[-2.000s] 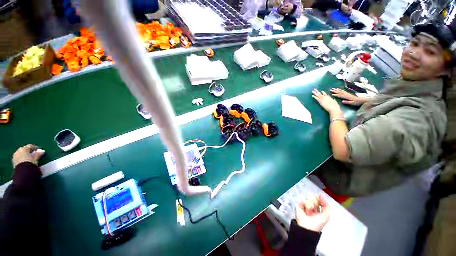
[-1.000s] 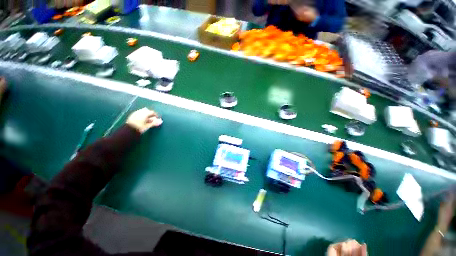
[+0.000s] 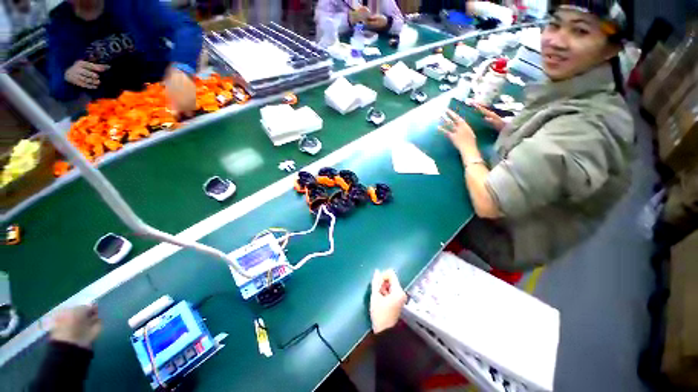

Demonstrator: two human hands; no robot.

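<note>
My left hand (image 3: 76,326) is at the lower left, near the white rail and left of the left tester; it is blurred, and I cannot tell if it holds anything. My right hand (image 3: 387,300) is at the bench's front edge, fingers curled; whether something small is in it is unclear. The left tester (image 3: 173,341) is a blue-white box with a blue screen and a white bar above. The right tester (image 3: 260,265) has a purple-blue screen, coloured wires and a black piece at its front edge. A white cable (image 3: 334,237) loops right from it.
Orange-and-black parts (image 3: 337,194) lie right of the testers. A yellow-white tag (image 3: 262,337) and black lead (image 3: 315,329) lie in front. Round cases (image 3: 113,248) and white boxes (image 3: 289,124) sit on the belt. A person (image 3: 559,168) sits at right, above a white bin (image 3: 490,314).
The view has swung back right after turning left. My left hand is now beside the left tester, no longer far left of it. My right hand shows more fully at the bench edge.
</note>
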